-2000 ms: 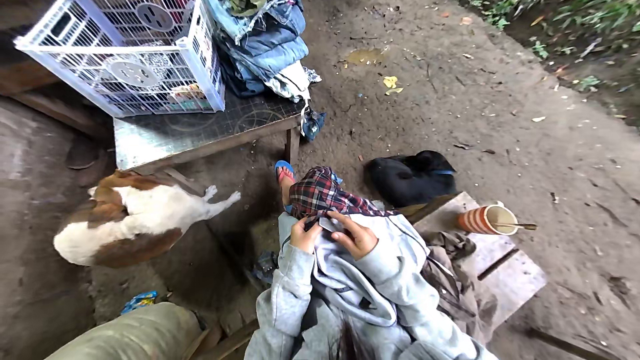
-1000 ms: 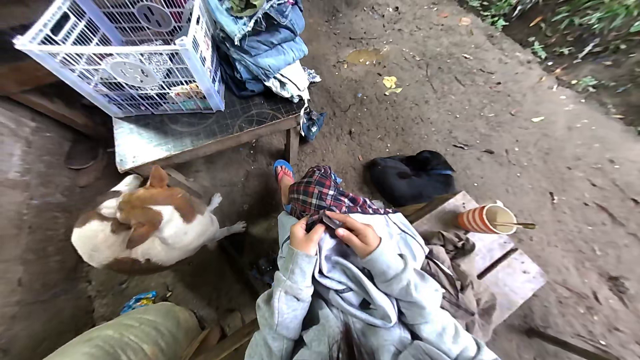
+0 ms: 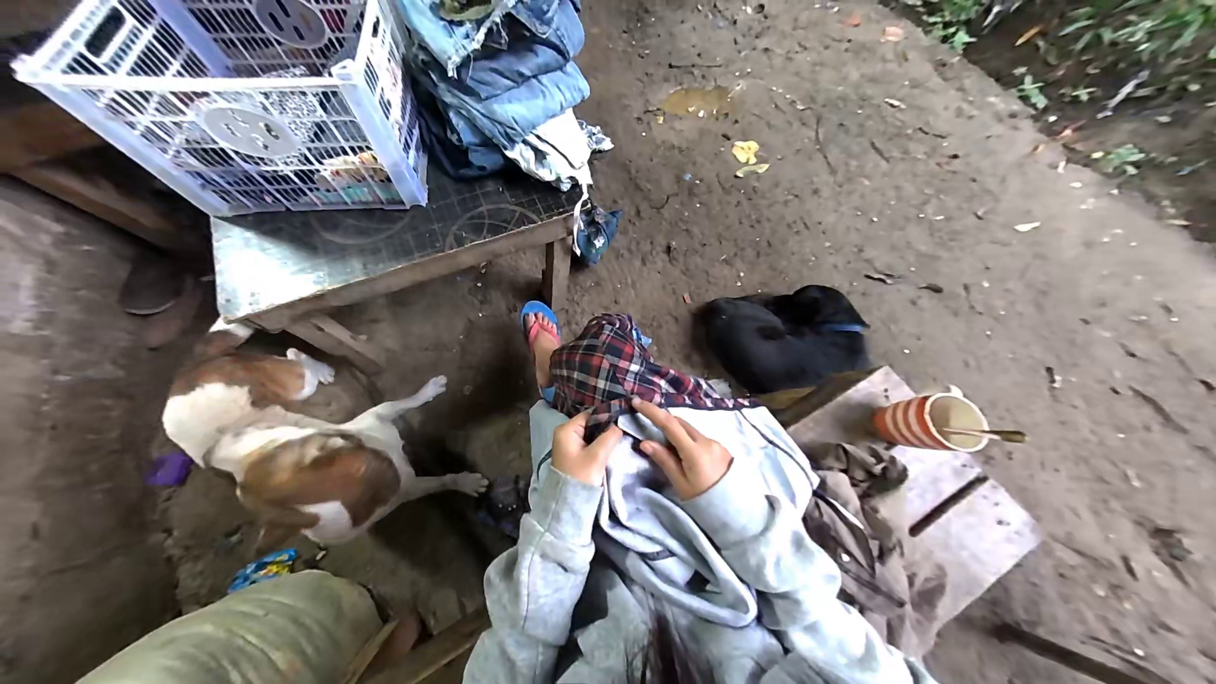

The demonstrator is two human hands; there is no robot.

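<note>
My left hand (image 3: 583, 450) pinches a fold of red and dark plaid cloth (image 3: 608, 361) above my lap. Beside it my right hand (image 3: 691, 454) has its index fingertip at the edge of the same cloth, its thumb and fingers spread apart. Light grey fabric (image 3: 655, 513) lies bunched under both hands, against my grey sweatshirt sleeves. The plaid cloth covers my knee, and below it a foot in a blue and pink flip-flop (image 3: 541, 331) shows.
A white plastic crate (image 3: 256, 85) and folded jeans (image 3: 513, 85) stand on a low table (image 3: 380, 252). A brown and white dog (image 3: 313, 465) lies left; a black dog (image 3: 784, 337) is curled ahead. An orange-striped mug (image 3: 912, 421) with a spoon sits on a wooden bench (image 3: 978, 541).
The brown and white dog has shifted its body and stretched its legs toward the right. My right hand's fingers have spread from their earlier closer grip.
</note>
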